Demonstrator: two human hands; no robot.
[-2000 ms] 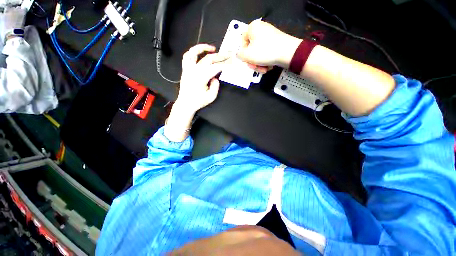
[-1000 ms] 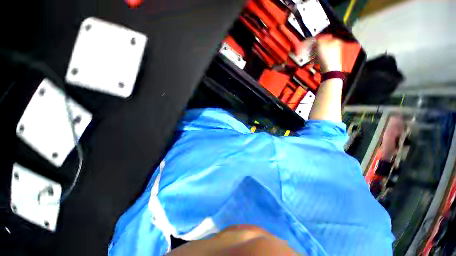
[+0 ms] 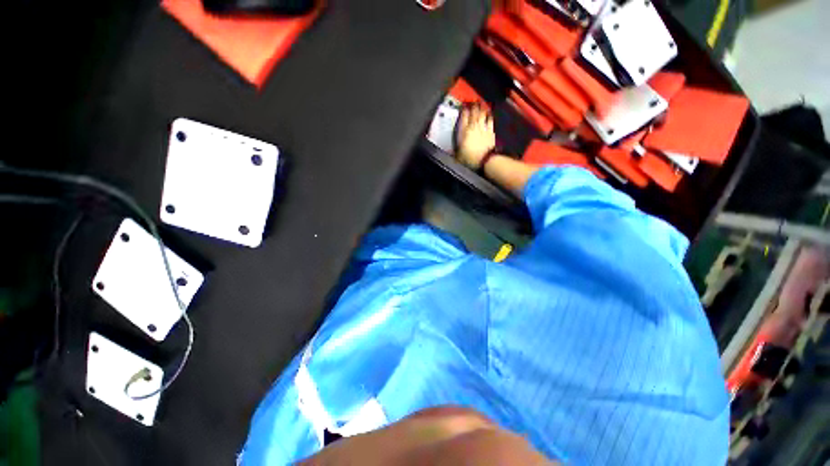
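Observation:
My right hand (image 3: 475, 136), with a dark red wristband, is inside the near left side of the black tote (image 3: 742, 155). Its fingers are beside a white box (image 3: 444, 125) with dark feet; whether they grip it I cannot tell. My left hand is not in view. Three white boxes lie on the black bench mat (image 3: 318, 164) at the left: a larger one (image 3: 218, 182), a middle one (image 3: 146, 278) and a lower one (image 3: 114, 373). A thin grey cable (image 3: 173, 273) crosses the middle box and ends on the lower one.
The tote holds several red separators (image 3: 701, 123) and white boxes (image 3: 642, 41). A dark mouse (image 3: 259, 5) on a red pad (image 3: 246, 45) is cut off by the top edge. Racks with red strips (image 3: 751, 373) stand at the lower right.
My right hand has moved from the tote's middle to its near left side. The view has shifted, so the bench boxes appear lower and further right, and the red pad now shows.

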